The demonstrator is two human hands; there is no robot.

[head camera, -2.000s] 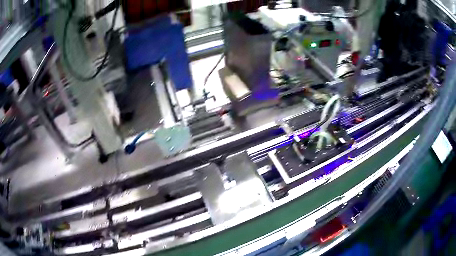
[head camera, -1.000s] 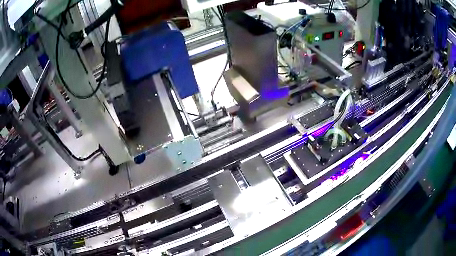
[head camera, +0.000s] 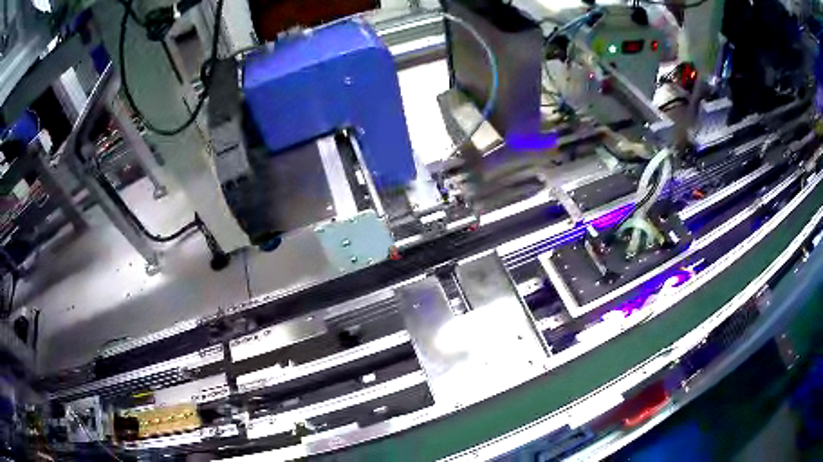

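Neither of my hands is in view. In front of me, bare silver cover plates [head camera: 478,352] lie over the conveyor rails [head camera: 361,343]. To their right, the tubed work station [head camera: 623,257] has a black plate, pale tubes and a violet glow around it. A yellow pallet with a row of dots [head camera: 161,421] sits on the rails at the lower left. Behind the rails, the blue-covered actuator [head camera: 320,86] has a pale teal end plate [head camera: 355,242].
A grey metal hopper or guard [head camera: 501,77] stands behind the rails. A control box with a red readout [head camera: 623,59] is at the upper right. A green ledge [head camera: 559,397] runs along the near side. A post with black cables [head camera: 171,117] stands at the left.
The view has shifted, so the machine parts sit further right. The yellow pallet now shows at the lower left. The blue actuator cover appears larger and its teal plate further right.
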